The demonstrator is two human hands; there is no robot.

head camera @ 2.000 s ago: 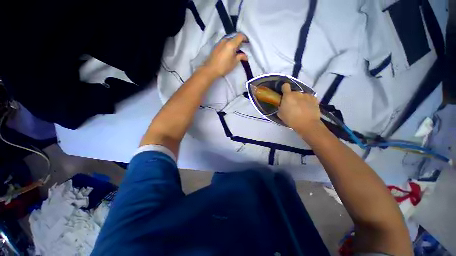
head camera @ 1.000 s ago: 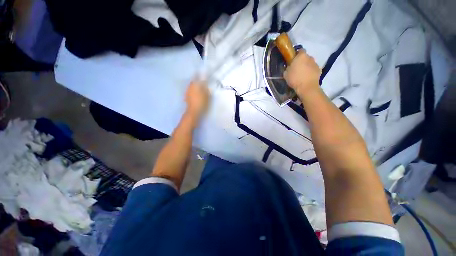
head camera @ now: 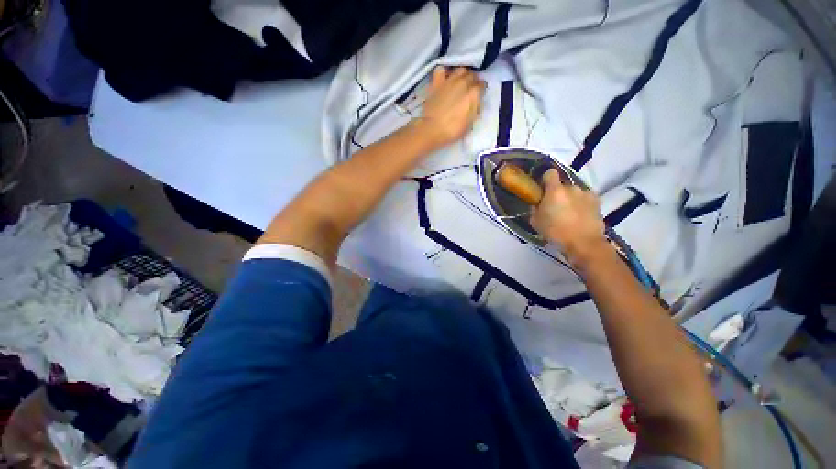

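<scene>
The garment (head camera: 605, 69), whitish side up with black seam strips, lies spread on the table. The steam iron (head camera: 513, 183) rests on it near the middle, its pointed tip toward the upper left, at the lower end of a short black strip. My right hand (head camera: 568, 215) is closed around its wooden handle. My left hand (head camera: 454, 103) lies on the garment up and left of the iron, fingers bent at a fold; whether it pinches cloth cannot be told. A black-edged pocket bag (head camera: 495, 243) lies below the iron. A black patch (head camera: 770, 172) is at the right.
A black garment pile (head camera: 165, 46) lies at the table's far left. The pale table (head camera: 211, 137) has its edge before me. The blue hose (head camera: 720, 357) trails off right. White scraps and a dark basket (head camera: 165, 279) are on the floor at left. Red bits (head camera: 629, 417) lie below the right edge.
The iron has turned from pointing down toward me to pointing up-left, and sits a little lower. My left hand has moved up and right onto the garment, whose left part now lies spread flatter.
</scene>
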